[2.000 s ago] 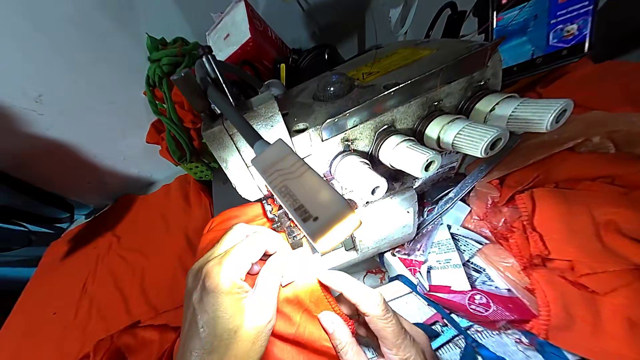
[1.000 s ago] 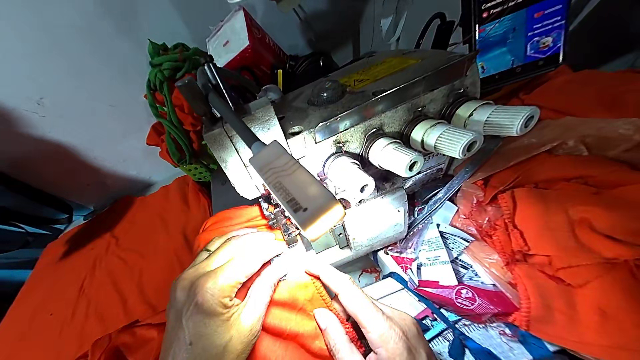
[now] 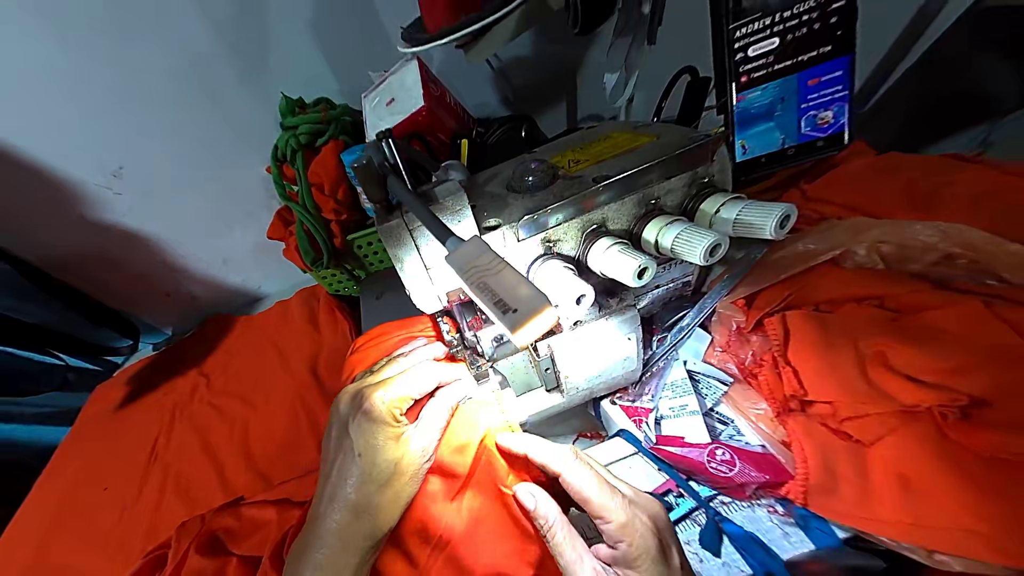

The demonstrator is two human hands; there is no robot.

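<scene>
An overlock sewing machine [image 3: 588,184] with white tension knobs [image 3: 684,240] fills the middle. Its clip-on lamp [image 3: 500,288] shines on the presser foot [image 3: 474,352]. Orange fabric [image 3: 472,496] runs up to the foot. My left hand [image 3: 384,432] grips this fabric just left of and below the foot, fingertips close to it. Lower right of the foot, my right hand [image 3: 600,504] has thumb and forefinger at the fabric's edge, pinching it. Glare hides the edge right at the foot.
Orange cloth [image 3: 200,400] spreads at left, and more orange garments [image 3: 888,384] lie in plastic at right. Labelled packets [image 3: 720,464] sit beside my right hand. Behind stand a green basket [image 3: 340,280] with green cord, a red and white box [image 3: 416,104] and a lit phone [image 3: 788,88].
The stitched edge seen between my hands in the earlier frames no longer shows clearly. Both hands stay on the fabric near the foot. The view has shifted somewhat.
</scene>
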